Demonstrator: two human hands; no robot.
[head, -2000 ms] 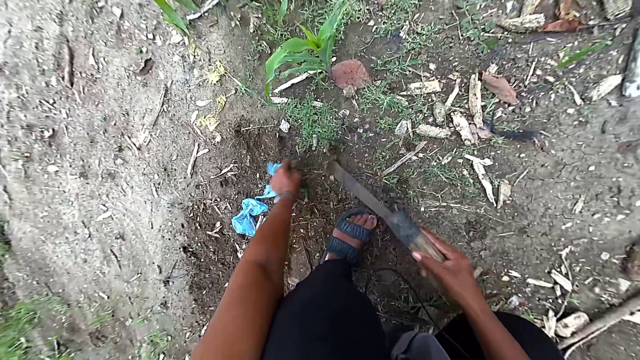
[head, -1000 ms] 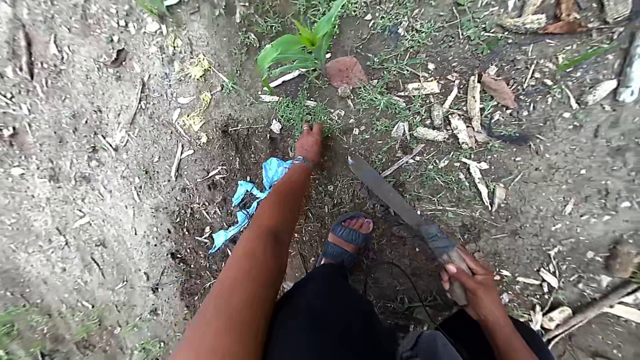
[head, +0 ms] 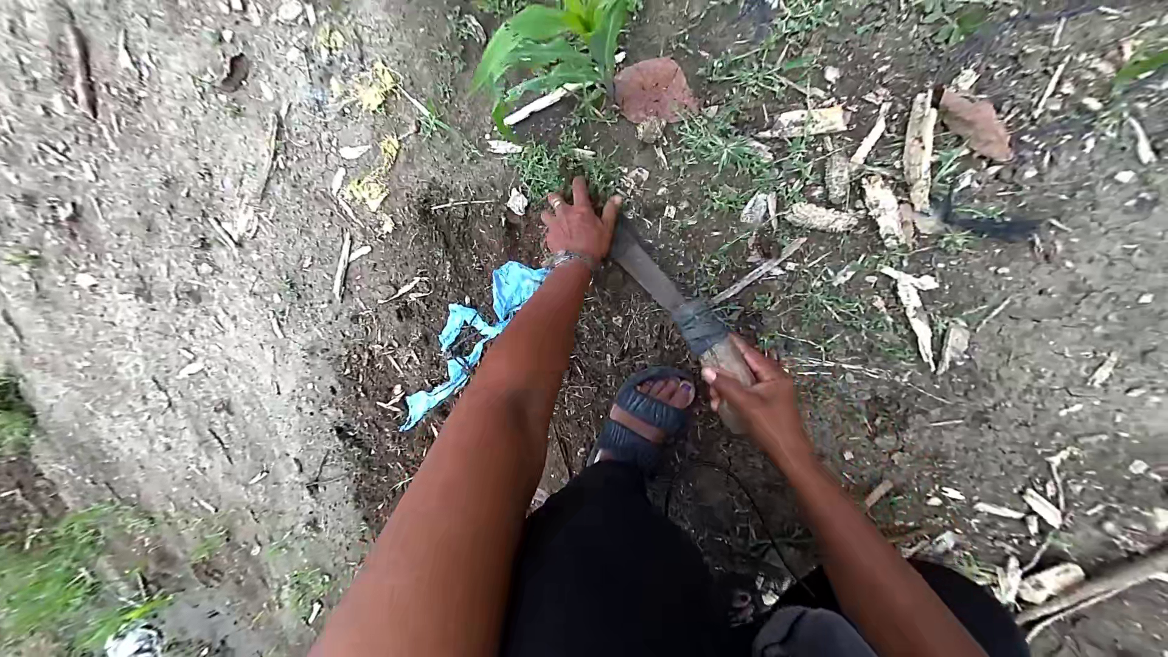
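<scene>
My left hand (head: 580, 224) reaches down to the soil with its fingers apart, at the edge of a low patch of green weeds (head: 561, 169). A ring and a bracelet are on it. My right hand (head: 753, 392) grips the wooden handle of a machete (head: 650, 274), dark wrapping at the handle's top. The blade points up and left, its tip close beside my left hand's thumb. Just left of my left forearm lies a torn light-blue plastic piece (head: 461, 333) on dark, loose soil.
A leafy green plant (head: 557, 55) grows at the top beside a flat reddish stone (head: 655, 89). Dry stalk pieces (head: 883, 210) lie at the upper right. My sandaled foot (head: 646, 415) stands below the blade. A long stick (head: 1095, 584) lies at the lower right.
My left hand has moved from near the blue plastic up to the weeds and opened out. The blue plastic looks more spread out. The machete's tip is now beside my left hand.
</scene>
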